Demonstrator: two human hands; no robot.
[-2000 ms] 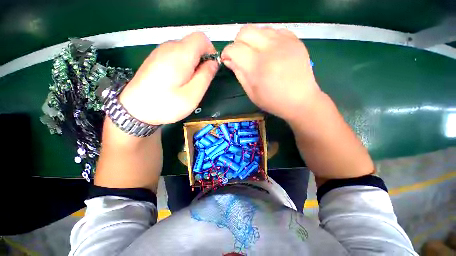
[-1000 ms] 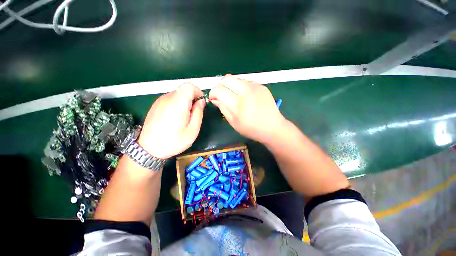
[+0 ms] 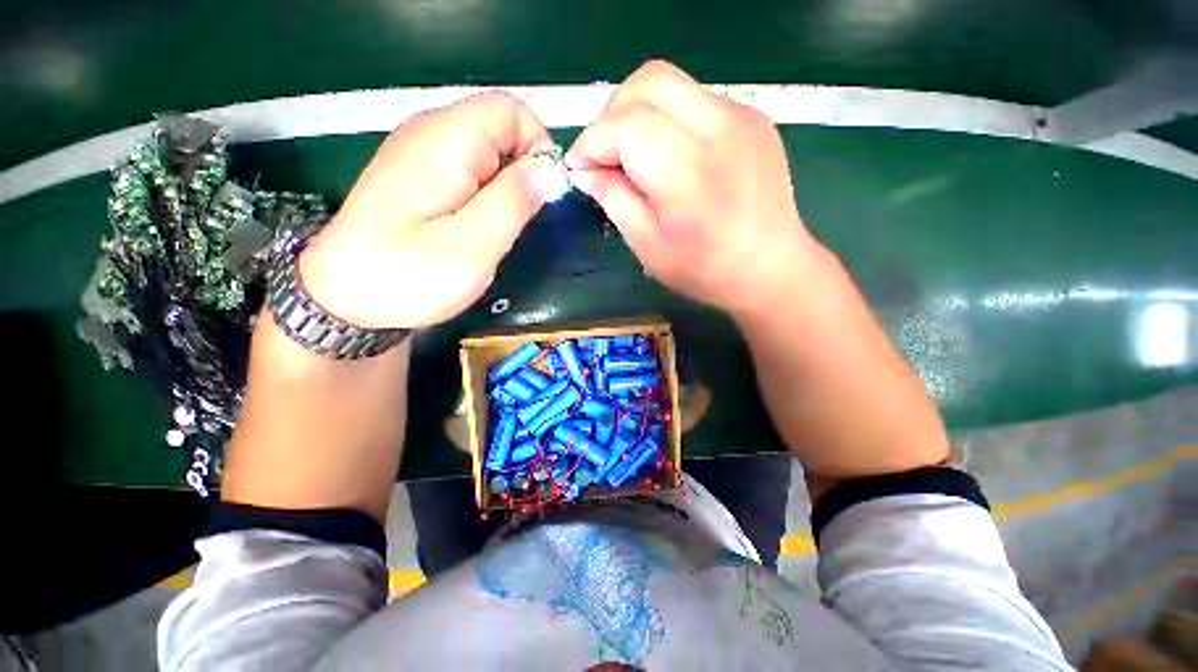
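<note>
My left hand [image 3: 427,217], with a metal watch on its wrist, pinches a small circuit board [image 3: 536,158] between thumb and fingers. A bright bluish-white glow shows at the thumb tip. My right hand [image 3: 696,190] meets it there, its fingertips pinching something tiny, perhaps a lead end; the fingers hide it. The blue battery seen earlier beyond my right hand is not visible. Below the hands, an open tan box [image 3: 474,407] holds many blue batteries [image 3: 549,410] with red and dark leads at its near edge.
A tangled heap of green and grey boards with dark wires [image 3: 177,250] lies on the green bench [image 3: 907,250] at the left. White round pieces [image 3: 183,418] lie at its near edge. A small ring [image 3: 499,306] lies behind the box. A white strip [image 3: 893,108] crosses beyond the hands.
The view tilted down and back up. Both hands stay together at the board. A bright glow now shows at my left fingertips, and the blue piece beyond my right hand is no longer visible.
</note>
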